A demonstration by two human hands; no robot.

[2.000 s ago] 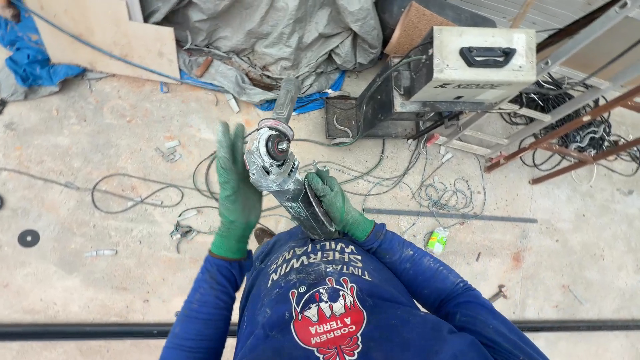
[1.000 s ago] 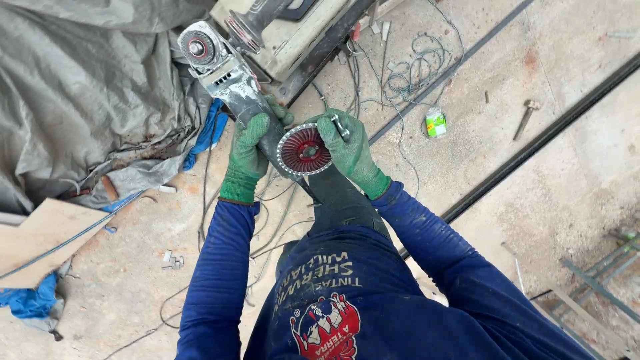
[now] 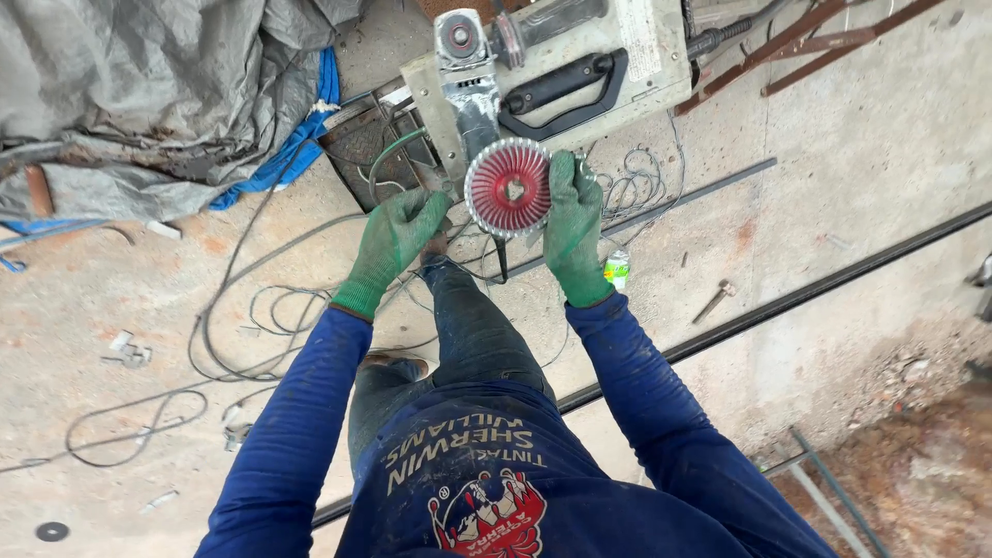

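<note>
My right hand [image 3: 573, 225], in a green glove, grips the edge of a red diamond cup wheel [image 3: 487, 186] with a metal segmented rim; a small metal piece shows at its fingertips. An angle grinder [image 3: 470, 97] rests on the light metal machine case, its bare spindle facing up, and the wheel hides the lower part of its body. My left hand [image 3: 399, 236], also gloved in green, is left of the wheel and apart from it, thumb and fingertips close together; whether something small is between them cannot be told.
The machine case [image 3: 659, 74] has a black handle [image 3: 566, 93]. Cables [image 3: 225, 310] loop over the concrete floor at left. A grey tarp [image 3: 155, 85] lies upper left. A long black bar [image 3: 744, 314] crosses the floor, with a bolt [image 3: 714, 302] and a can or bottle [image 3: 617, 268] nearby.
The grinder, between my hands two seconds ago, now lies on the machine case. My left hand has let go of it. My right hand now holds the red wheel up. The view has shifted and turned.
</note>
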